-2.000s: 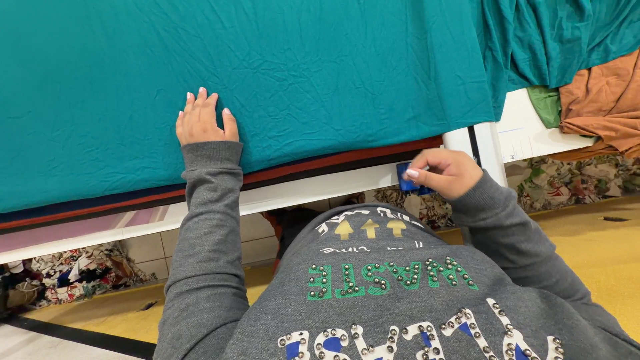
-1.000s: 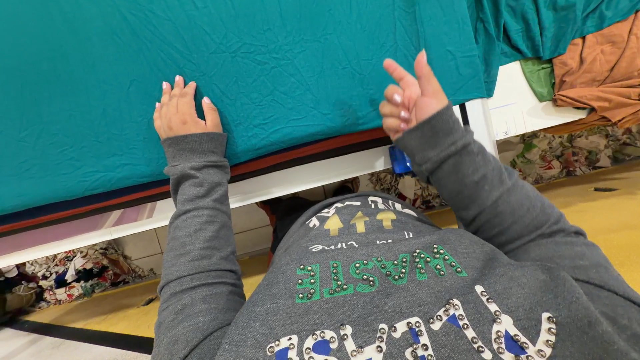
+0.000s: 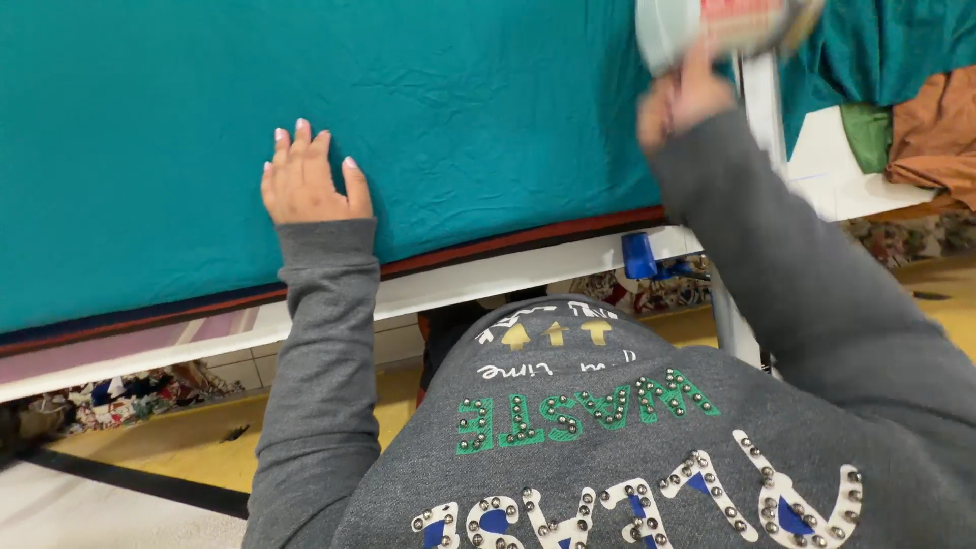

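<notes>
Teal fabric (image 3: 473,99) lies spread over a stack of darker and rust-coloured layers whose edges show along the table front. Flat on the teal cloth, with fingers a little apart, rests my left hand (image 3: 316,179). My right hand (image 3: 682,99) is raised at the upper right, blurred, at the lower edge of a rounded grey-white device (image 3: 671,30) bearing a red label. Its index finger overlaps the device; whether the hand grips it cannot be told. The device is cut off by the top of the view.
A white rail (image 3: 762,99) runs beside the fabric's right end. A blue plastic part (image 3: 638,255) sits at the white table edge (image 3: 473,282). Green cloth (image 3: 867,137) and rust-brown cloth (image 3: 934,137) lie at right. Patterned fabric scraps (image 3: 122,396) are below the table.
My right hand has moved from the blue part at the table edge up to the upper right. The grey-white device has come into view there. My left hand stays on the teal fabric.
</notes>
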